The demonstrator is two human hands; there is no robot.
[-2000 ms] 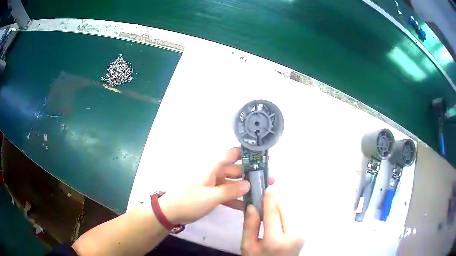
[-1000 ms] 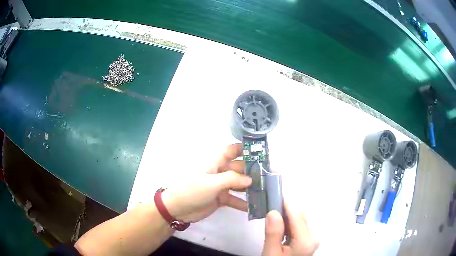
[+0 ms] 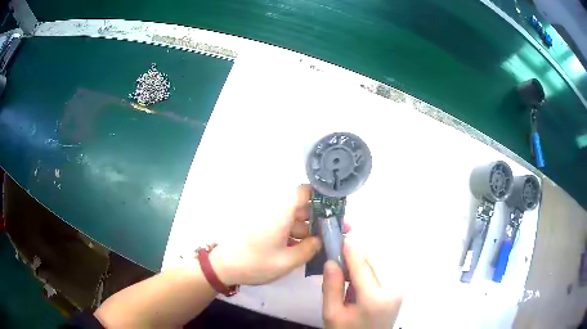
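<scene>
A grey handheld fan body [image 3: 338, 164] is held over the white work mat [image 3: 270, 128], its round spoked head facing up. A green circuit board [image 3: 328, 205] shows below the head. My left hand [image 3: 277, 247], with a red wristband, grips the open handle from the left. My right hand [image 3: 360, 289] holds the lower end of a grey battery [image 3: 332, 239], which lies over the handle, tilted slightly. The battery's lower end is covered by my fingers. Whether it is fully seated cannot be told.
Two half-assembled fans stand at the right, one with a grey battery [image 3: 476, 244], one with a blue battery [image 3: 503, 257]. Another fan [image 3: 531, 95] is on the green conveyor belt [image 3: 386, 38]. A heap of screws [image 3: 152, 87] lies on the green surface at left.
The grey battery, beside the handle a second ago, is now over it. The held fan has shifted slightly down and right. The fan on the belt has moved up and left.
</scene>
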